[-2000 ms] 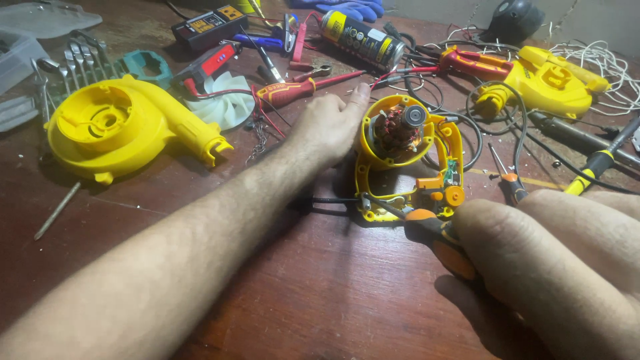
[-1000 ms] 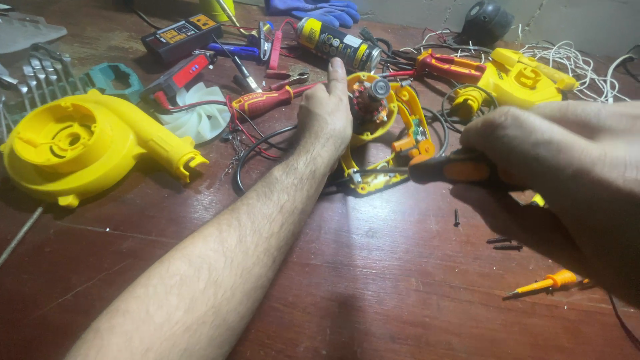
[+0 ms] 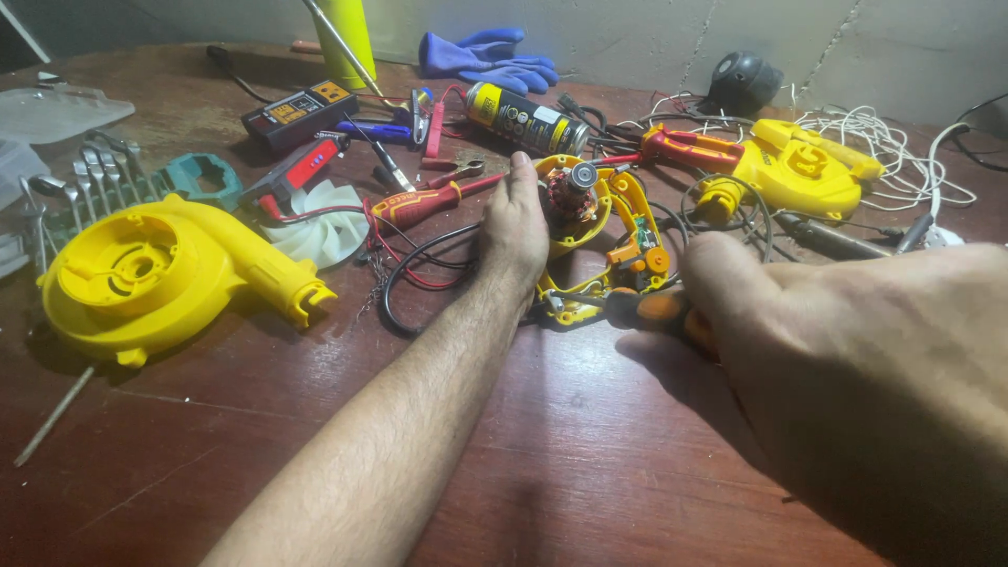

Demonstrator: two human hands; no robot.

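Observation:
My left hand (image 3: 516,220) presses against the left side of an opened yellow power tool housing (image 3: 579,240), thumb up. A motor armature with copper windings (image 3: 575,197) stands in the round part, its shaft end with a bearing upward. An orange switch part (image 3: 642,258) sits in the handle frame. My right hand (image 3: 787,315) grips a screwdriver with a black and orange handle (image 3: 661,311); its shank points left and its tip is at the lower left corner of the housing. Whether the tip sits in a screw I cannot tell.
To the left lie a yellow blower housing (image 3: 150,283), a white fan impeller (image 3: 323,228), wrenches (image 3: 102,177) and a red-handled screwdriver (image 3: 417,206). Behind are a spray can (image 3: 524,118), blue gloves (image 3: 488,61) and red pliers (image 3: 693,150). Another yellow housing (image 3: 803,169) and cables (image 3: 890,142) lie right.
The screwdriver's shank has come to the lower left corner of the housing, whereas two seconds ago its handle was at the lower right. My left hand stays at the housing's left side. The view has shifted.

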